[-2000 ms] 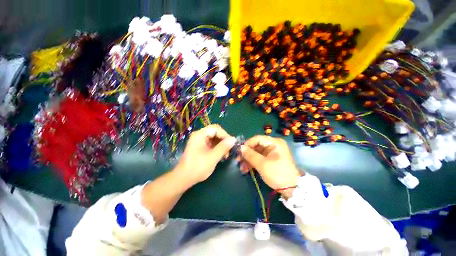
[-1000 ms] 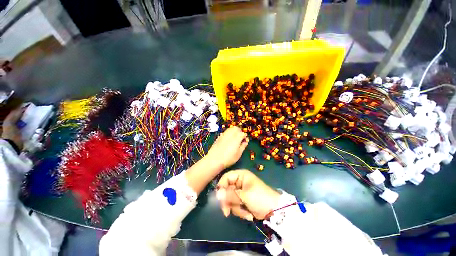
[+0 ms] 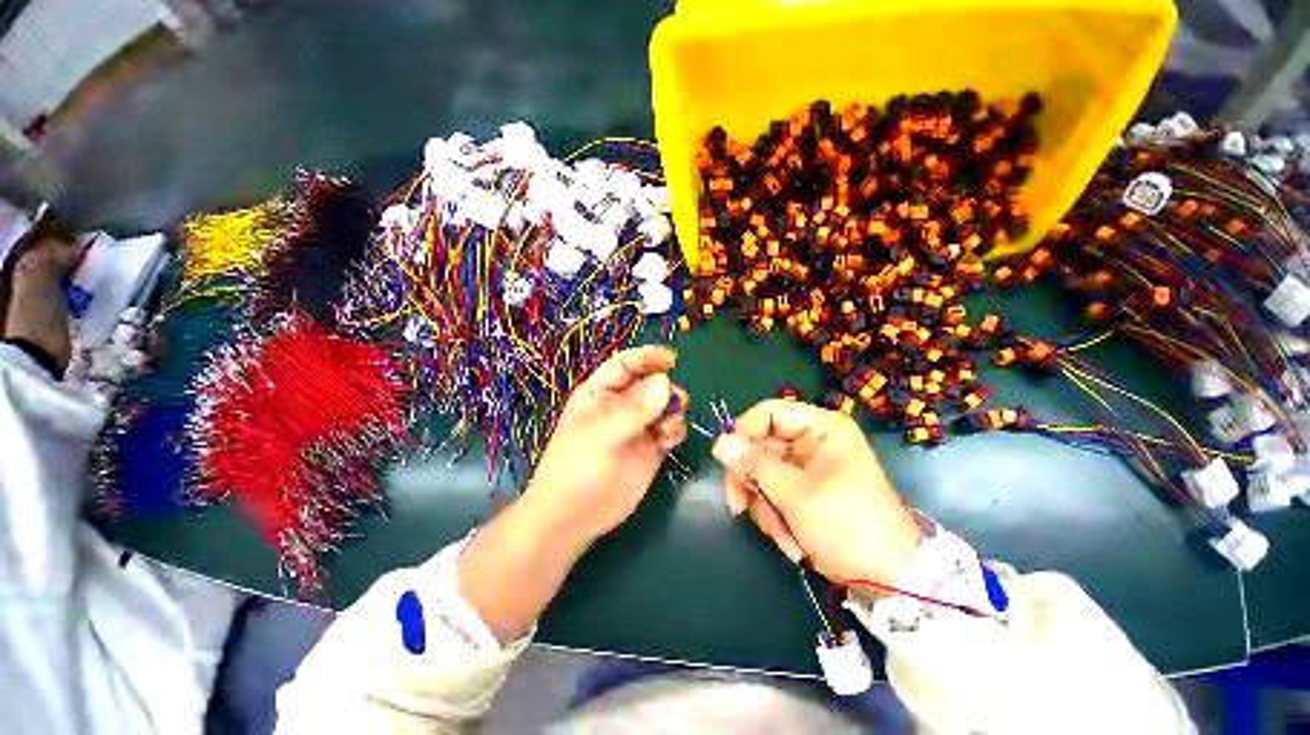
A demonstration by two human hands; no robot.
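Note:
My right hand [image 3: 819, 474] pinches several thin wires [image 3: 721, 419] near their bare tips, which point up and left between my hands. The wires run down under the hand to a white connector housing [image 3: 845, 663] hanging at the table's front edge. A red wire lies over my right cuff. My left hand [image 3: 611, 438] is just left of the tips with its fingers curled around something small and dark; the piece is mostly hidden by the fingers.
A yellow bin [image 3: 905, 50] spills black-and-orange housings [image 3: 891, 244]. Half-finished harnesses [image 3: 532, 244] lie left of it, finished harnesses [image 3: 1178, 287] right. Red wires [image 3: 295, 417], yellow wires [image 3: 230, 244] and blue wires [image 3: 151, 460] lie left. Another person's sleeve [image 3: 58, 474] is at far left.
My left hand has come back from the edge of the connector heap to beside my right hand. My right hand has turned, and wire tips now show between the hands. The camera view has shifted.

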